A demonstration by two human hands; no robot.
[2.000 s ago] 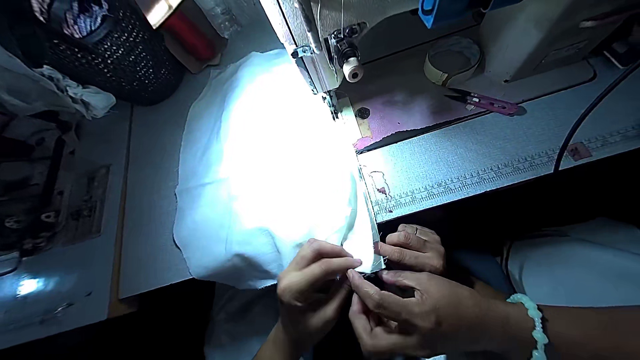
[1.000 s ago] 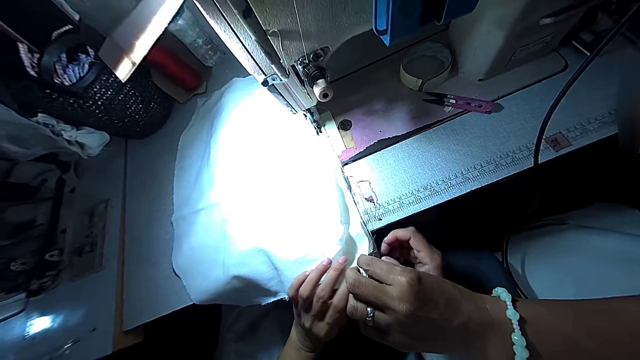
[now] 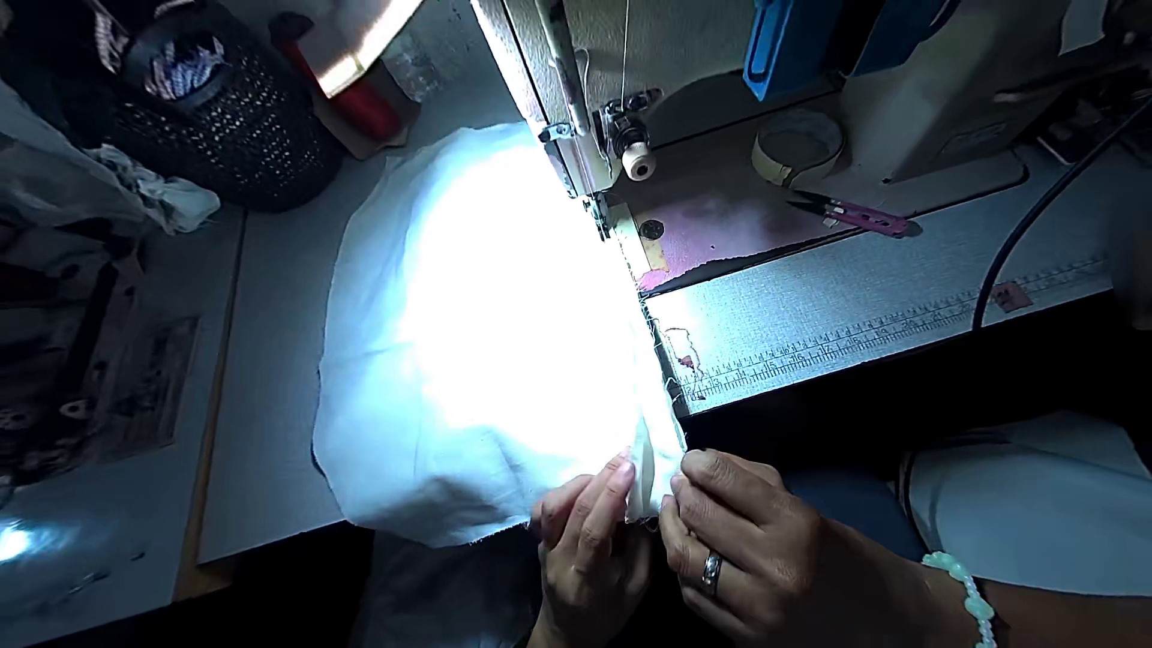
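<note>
A white fabric piece (image 3: 387,387), brightly lit and glaring at its middle, lies on the sewing table with its right edge running under the sewing machine's presser foot (image 3: 598,216). My left hand (image 3: 589,540) pinches the fabric near its lower right corner. Just to the right, my right hand (image 3: 747,540), with a ring and a beaded bracelet (image 3: 967,589) at the wrist, grips the frayed edge of the same corner. Both hands are close together at the table's front edge. Parts of the fingers beneath the cloth are hidden.
Pink thread snips (image 3: 859,216) and a tape roll (image 3: 797,148) lie on the machine bed. A ruler strip (image 3: 837,346) runs along the table's front, crossed by a black cable (image 3: 1026,216). A dark woven basket (image 3: 261,126) and a red thread spool (image 3: 364,103) stand at the upper left.
Both hands have shifted their grip along the fabric's lower right corner. The right fingers, drawn together with the left ones a second ago, are now a little apart from them.
</note>
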